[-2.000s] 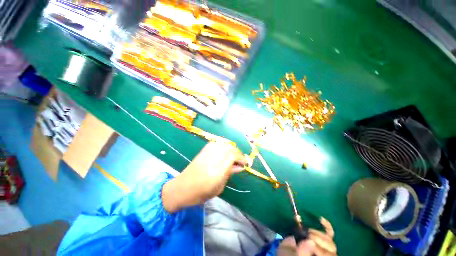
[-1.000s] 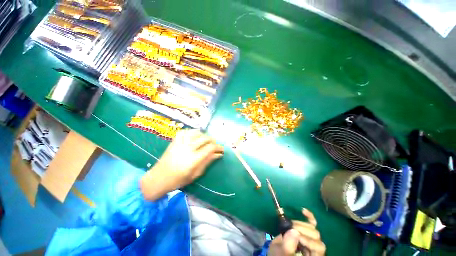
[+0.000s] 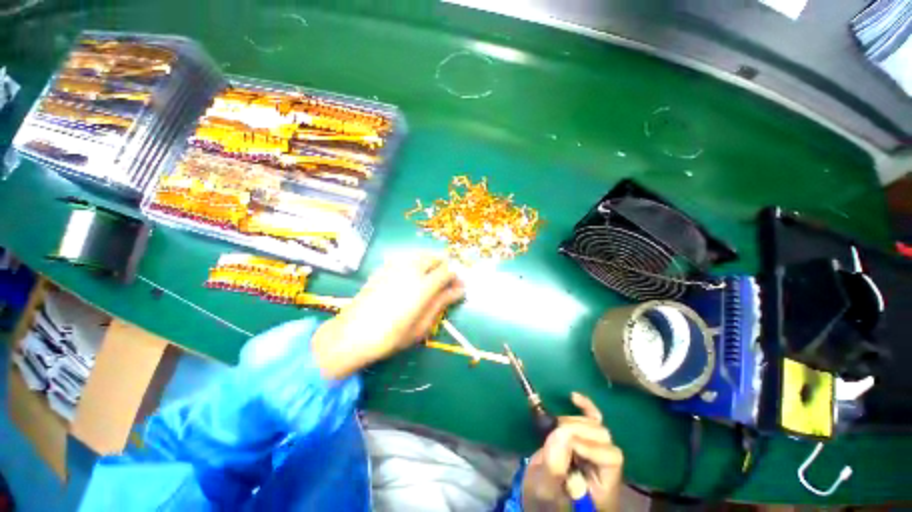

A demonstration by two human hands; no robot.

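My right hand (image 3: 578,458) holds the soldering iron (image 3: 528,388), its metal tip just above the mat at the right end of a long flex strip (image 3: 468,351). A second pale strip meets it at an angle. My left hand (image 3: 400,308) is over the left ends of these strips, fingers bent down; its fingertips are partly hidden, so I cannot tell whether they grip a piece. A row of overlapping flex assemblies (image 3: 258,277) lies left of my left hand. A heap of small flex pieces (image 3: 478,220) lies beyond it. Solder wire (image 3: 205,313) runs under my left forearm.
Blister trays (image 3: 275,165) of orange flexes stand at upper left, more stacked (image 3: 108,105) beside them. A solder reel (image 3: 95,240) is at the left edge. A fan (image 3: 640,245), brown tape roll (image 3: 655,348), blue station (image 3: 738,350) and yellow sponge (image 3: 806,398) stand right. Cardboard boxes (image 3: 120,385) are below.
The camera view has shifted. My left hand has moved in over the strips; one second ago it was left of a single pale strip. An orange strip now lies by the iron tip.
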